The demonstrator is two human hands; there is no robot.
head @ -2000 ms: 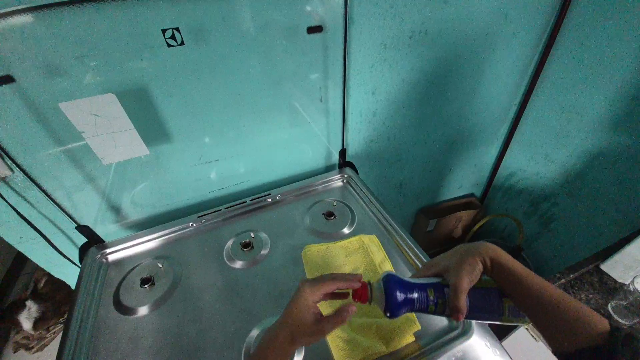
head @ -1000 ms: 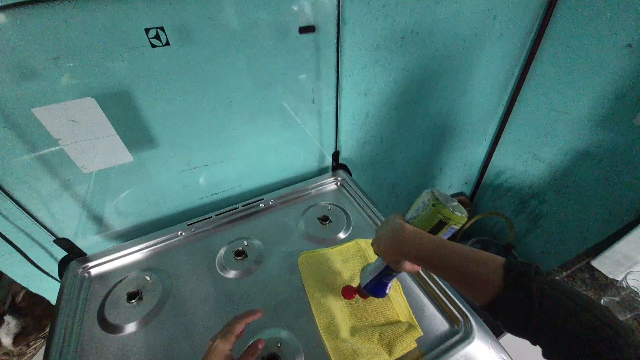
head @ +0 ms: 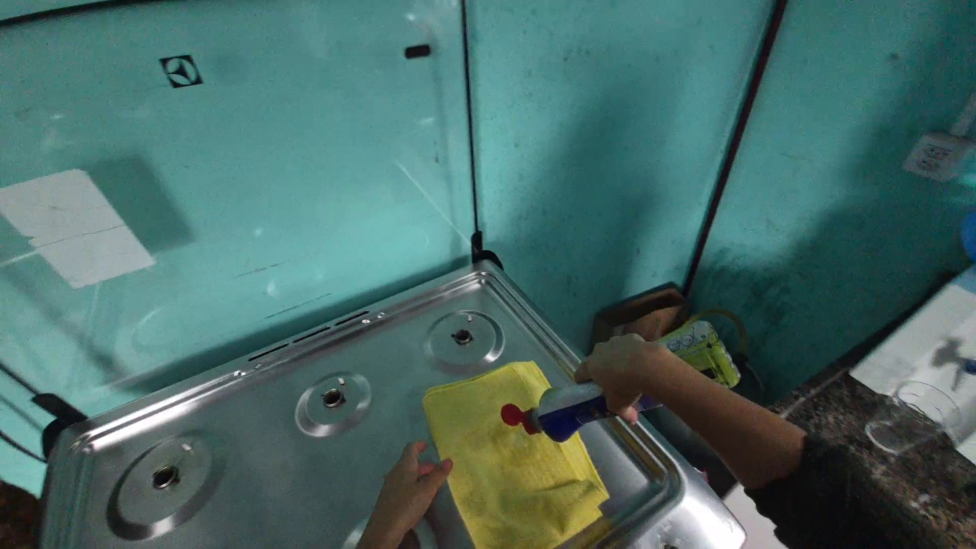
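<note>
A folded yellow cloth (head: 511, 465) lies on the right part of the stainless steel stovetop (head: 252, 427). My right hand (head: 621, 370) grips a blue and green plastic squeeze bottle (head: 564, 412), tipped sideways so its red cap, which looks flipped open, hangs over the cloth. Whether liquid comes out cannot be seen. Near the cloth's left edge, my left hand (head: 412, 484) holds nothing, its fingers apart. Burner seats without caps or grates show at the rear right (head: 463, 336), the middle (head: 332, 397) and the left (head: 165, 477).
A raised glass stove lid (head: 305, 152) stands behind the stovetop. A cardboard box (head: 644, 313) sits beyond the stove's right rear side. At the far right, a clear glass (head: 911, 419) stands by a granite counter (head: 846, 450). A power outlet (head: 938, 156) is on the wall.
Two seconds ago my left hand was at the bottle's red cap; it has since let go and moved left. The bottle has been tilted over the cloth in my right hand.
</note>
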